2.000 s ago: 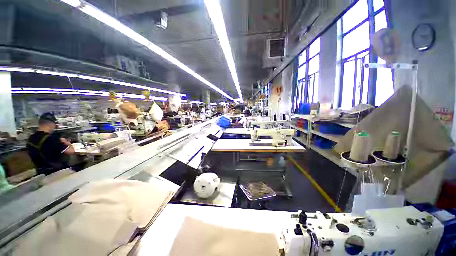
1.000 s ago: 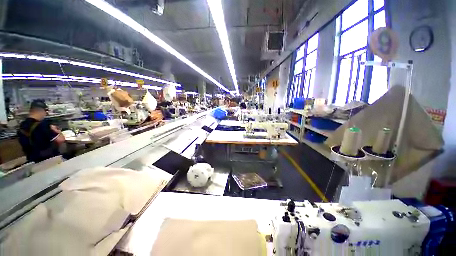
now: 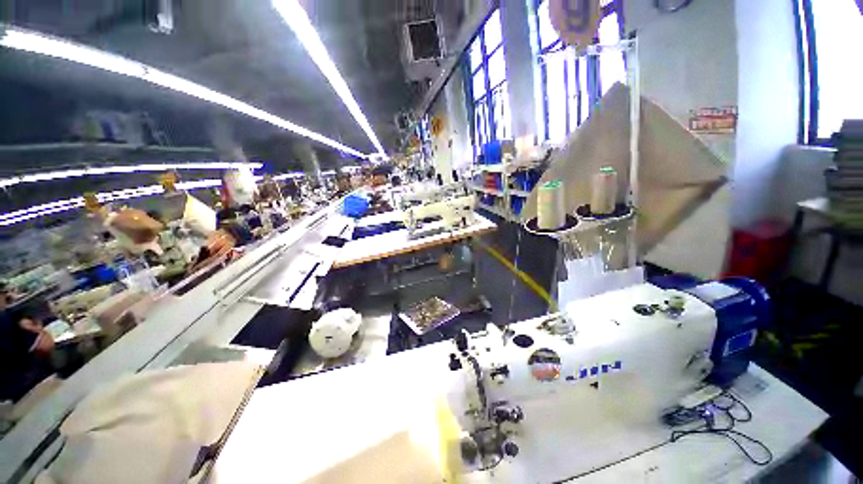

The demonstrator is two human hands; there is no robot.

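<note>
A beige panel (image 3: 378, 461) lies flat on the white machine table (image 3: 312, 416), cut off by the bottom edge of the picture. Its right side lies near a yellow guide or tape (image 3: 447, 437) beside the needle end of the white sewing machine head (image 3: 596, 383). The presser foot area is at or below the lower edge and cannot be made out clearly. A stack of loose beige panels (image 3: 151, 416) lies at the left, with a small black clip (image 3: 204, 458) at its edge. Neither of my hands is in the picture.
A blue motor (image 3: 738, 321) is at the head's right end, with a black cord (image 3: 733, 425) on the table below it. Thread cones (image 3: 551, 206) stand behind the head. A white round unit (image 3: 335, 333) is beyond the table. A long grey rail (image 3: 180, 326) runs at left. A person's arm (image 3: 36, 336) shows far left.
The view has turned right and tilted, bringing the blue motor, cord and the table's right end into sight. The panel on the table now shows less, lower in the picture.
</note>
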